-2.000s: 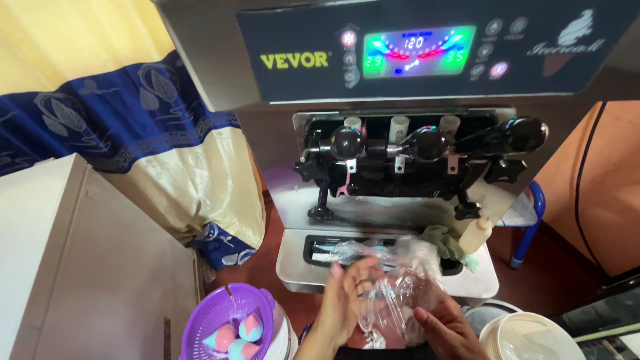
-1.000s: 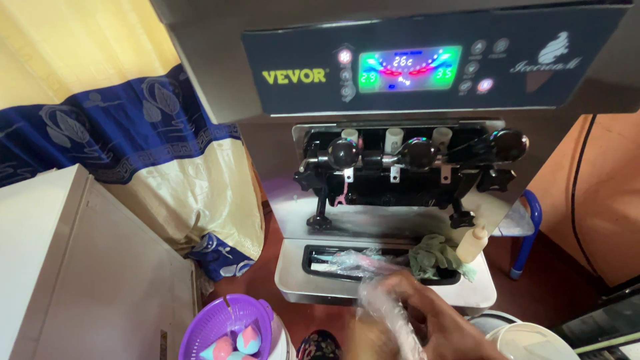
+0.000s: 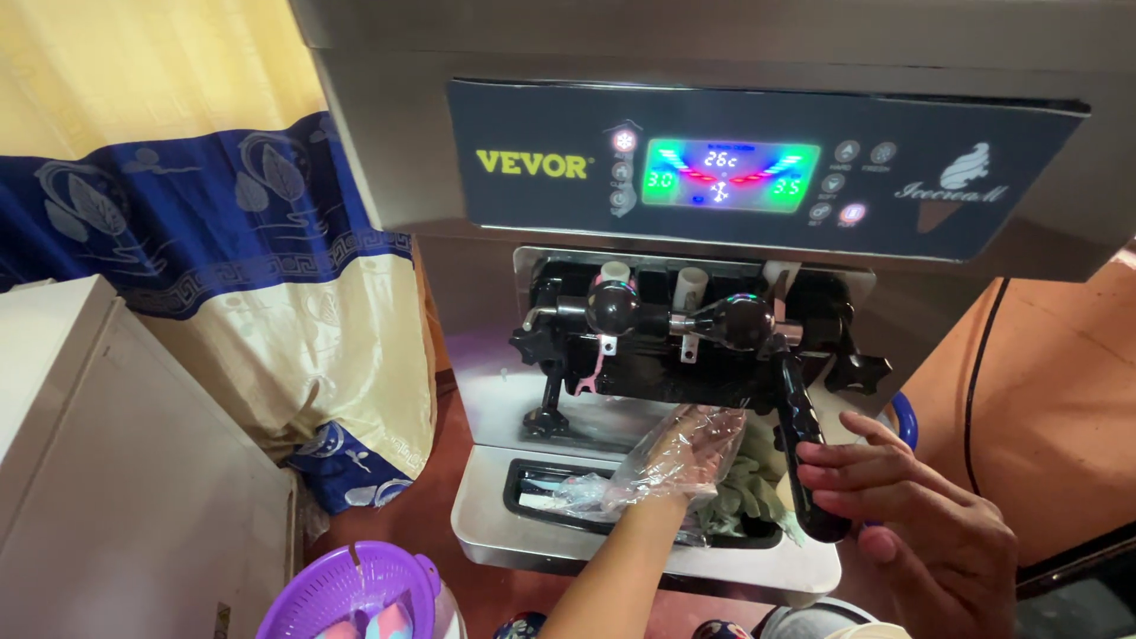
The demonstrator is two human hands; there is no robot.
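Observation:
My left hand (image 3: pixel 697 448), inside a clear plastic bag (image 3: pixel 661 466), reaches under the right part of the black dispensing head (image 3: pixel 674 364) of a VEVOR soft-serve ice cream machine (image 3: pixel 488 311). Its fingertips are partly hidden, and I cannot tell whether it holds anything. My right hand (image 3: pixel 914 506) has its fingers against the right black dispensing lever (image 3: pixel 803 444), which points down. Two other levers end in round black knobs (image 3: pixel 612 306). A streak of pink residue (image 3: pixel 592 377) hangs below the left nozzle area. The display panel (image 3: pixel 732 176) is lit.
A green cloth (image 3: pixel 750 488) and crumpled plastic (image 3: pixel 577 497) lie on the drip tray (image 3: pixel 506 555). A purple basket (image 3: pixel 306 581) with pink and blue items stands at lower left, by a white cabinet (image 3: pixel 177 461). Pale containers (image 3: pixel 865 630) are at lower right, a curtain (image 3: pixel 275 355) at left.
The clear bag, earlier handled between both hands, is now over my left hand, which has moved under the dispensing head. My right hand has moved to the right lever, which has swung down.

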